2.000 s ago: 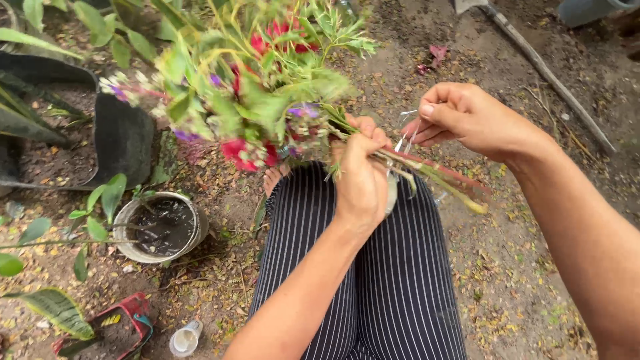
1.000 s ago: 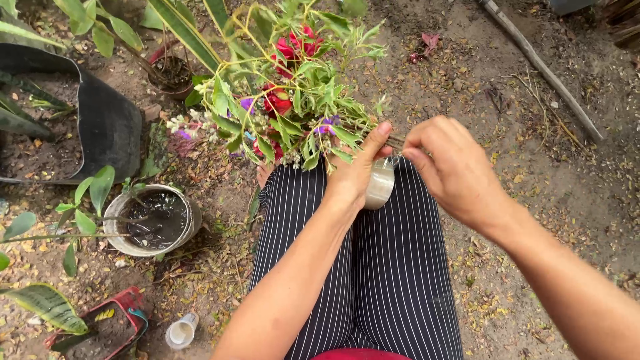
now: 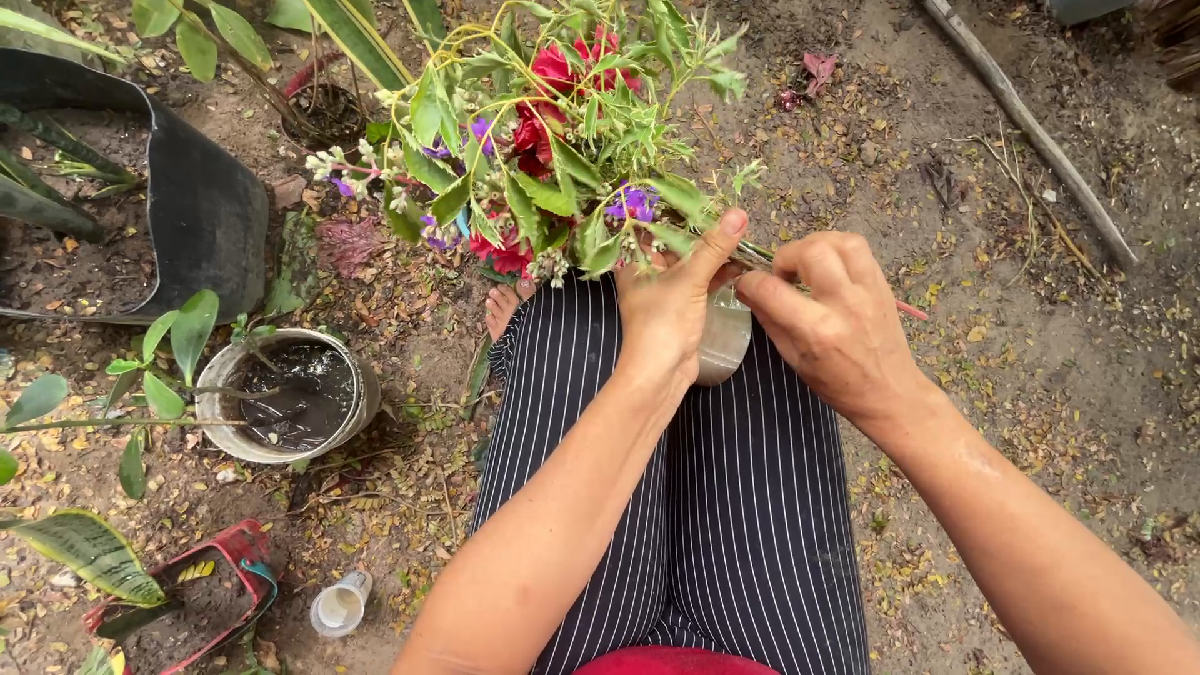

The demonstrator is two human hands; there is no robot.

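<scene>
A bouquet of red and purple flowers with green leaves (image 3: 553, 159) lies over my knees, its stems pointing right. My left hand (image 3: 670, 305) is closed around the stems just below the leaves, thumb on top. Close beside it, my right hand (image 3: 825, 309) pinches at the stems with bent fingers; a reddish stem end (image 3: 911, 310) sticks out past it. In the earliest frame a thin white tie shows at the stems; now my fingers hide it. Under the hands, a cloudy, greyish cup or jar (image 3: 725, 339) rests between my thighs in striped trousers.
At left are a large black planter (image 3: 202, 202), a round pot of dark wet soil (image 3: 366, 398) with a leafy plant, and a red container (image 3: 234, 553) with a snake plant. A small clear plastic cup (image 3: 339, 607) lies near my left forearm. A wooden pole (image 3: 1031, 131) lies at upper right.
My right hand, which was apart from the stems with a white tie two seconds ago, has come in close against them. The bouquet has tilted and its stems are mostly covered by my hands.
</scene>
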